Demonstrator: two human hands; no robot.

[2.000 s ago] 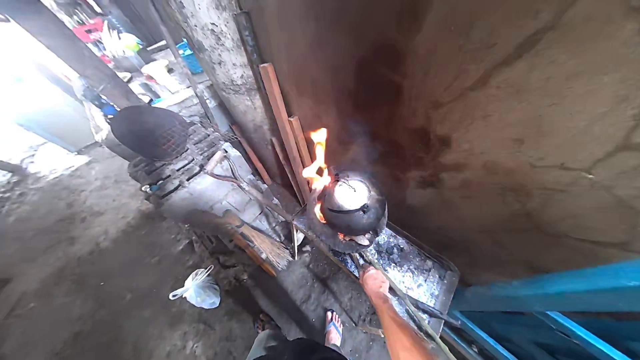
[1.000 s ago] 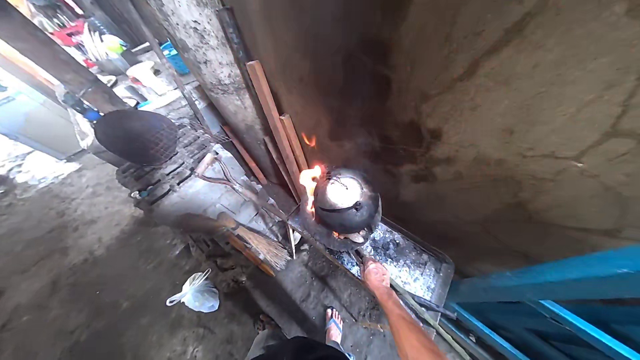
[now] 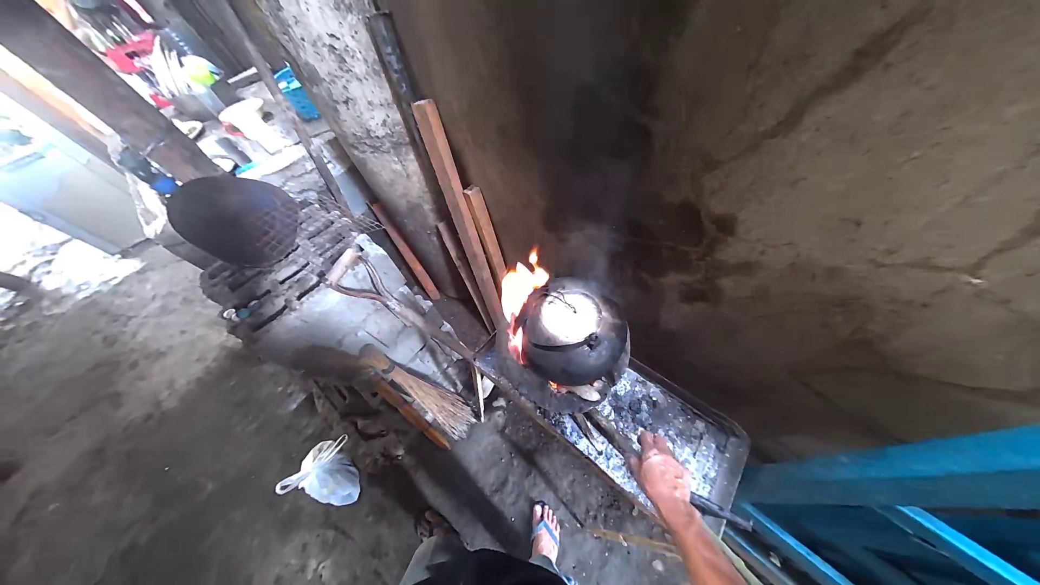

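Observation:
A round, blackened metal pot (image 3: 578, 351) with a shiny lid (image 3: 569, 317) sits on a stove (image 3: 520, 382), and flames (image 3: 522, 292) rise along its left side. My right hand (image 3: 662, 475) is closed around a dark stick of firewood (image 3: 609, 432), below and right of the pot. The stick's upper end goes in under the pot, and its other end shows past my wrist. Grey ash (image 3: 699, 443) lies in the metal tray (image 3: 735, 439) beneath the hand. My left hand is out of view.
At left, a dark wok-like pan (image 3: 231, 219) rests on a brick structure (image 3: 325, 325) beside a long-handled tool (image 3: 406, 313). A broom (image 3: 435, 398) and a plastic bag (image 3: 329, 475) are below. Wooden planks (image 3: 455, 195) lean on the wall; blue framework (image 3: 894, 471) stands at right.
My right hand has moved down and right, farther from the pot, compared with a second ago. The flames beside the pot have changed shape and look larger than one second ago.

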